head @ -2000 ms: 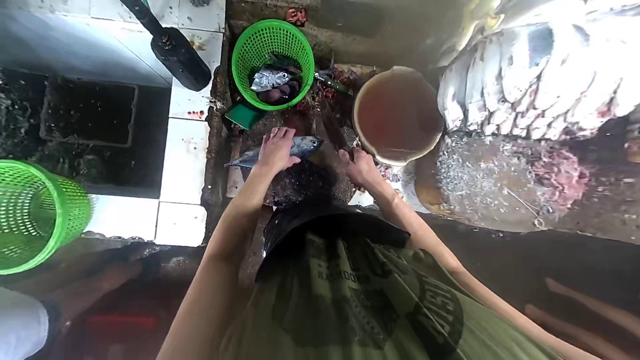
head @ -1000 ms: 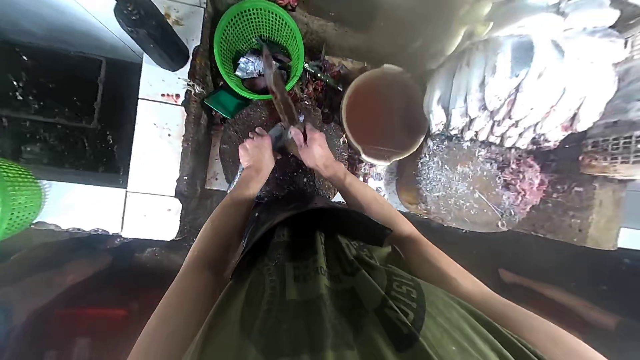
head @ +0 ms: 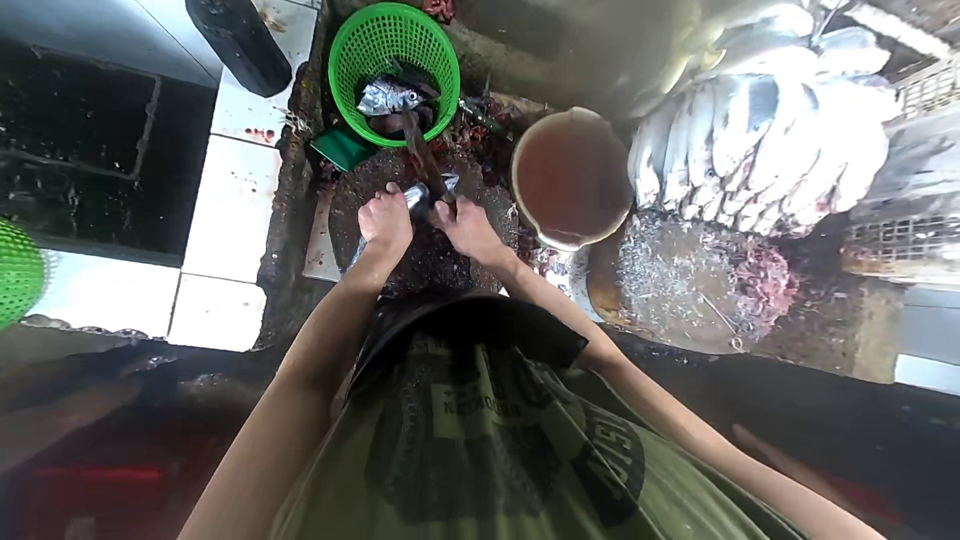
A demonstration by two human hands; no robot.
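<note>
My left hand (head: 385, 219) is closed around a silvery fish (head: 417, 196) over a dark round chopping block (head: 352, 187). In my right hand (head: 469, 227) is the handle of a broad-bladed knife (head: 424, 159). Its blade points up and away, across the fish, with its tip by the rim of a green plastic basket (head: 341, 71). A cut fish head (head: 388, 97) and other dark fish pieces lie in that basket. My left hand hides part of the fish, and I cannot tell how deep the blade is in it.
A round tub of reddish-brown water (head: 574, 180) stands right of the block. Beyond it are rows of silvery fish (head: 750, 142) and a second round block with scraps (head: 667, 285). A black cylindrical object (head: 240, 49) lies on white tiles at left. Another green basket (head: 19, 274) is at the left edge.
Two seconds ago my left hand lay flat on the fish, with my right hand apart from it. Now the hands are close together, and the knife points toward the basket. The view has shifted slightly.
</note>
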